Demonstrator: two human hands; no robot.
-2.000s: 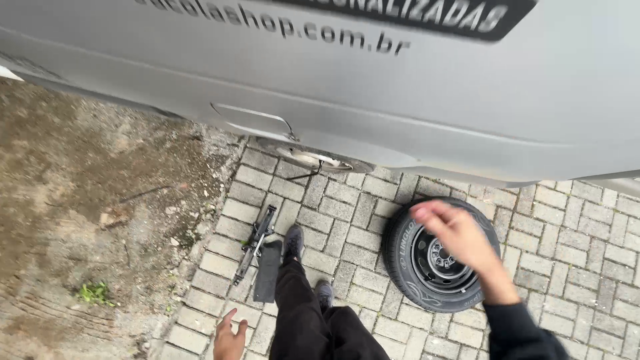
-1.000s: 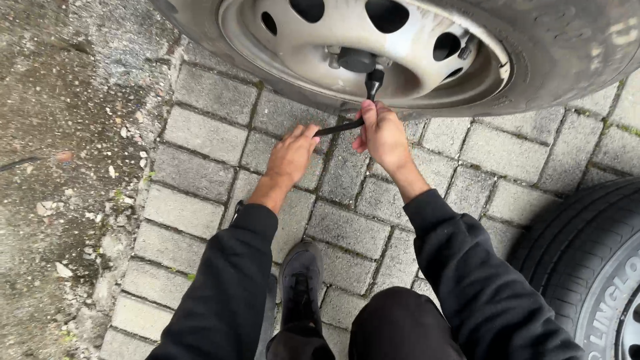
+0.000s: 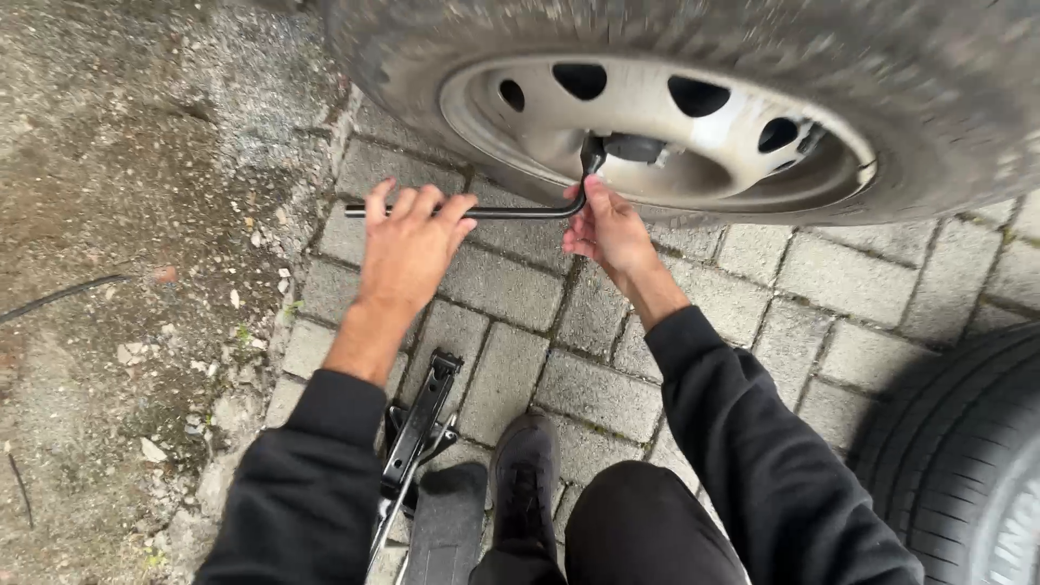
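A black L-shaped lug wrench (image 3: 520,213) has its socket end against the hub area of the vehicle's steel wheel (image 3: 540,122), just left of the dark centre cap (image 3: 634,148). My left hand (image 3: 413,244) lies over the long handle near its free end, fingers curled over the bar. Around the bend just below the socket, my right hand (image 3: 609,227) holds the wrench between thumb and fingers. Whether the socket sits fully on a lug bolt cannot be seen.
A black scissor jack (image 3: 418,426) lies on the paving left of my shoe (image 3: 526,471), beside a dark flat piece (image 3: 447,520). The spare tyre (image 3: 934,439) is at the lower right. Rough dirt and gravel (image 3: 162,244) border the pavers on the left.
Two seconds ago both hands were away from the wheel; a second ago they held the wrench. Its socket end has since moved from below the centre cap to its left, and my left hand has moved left.
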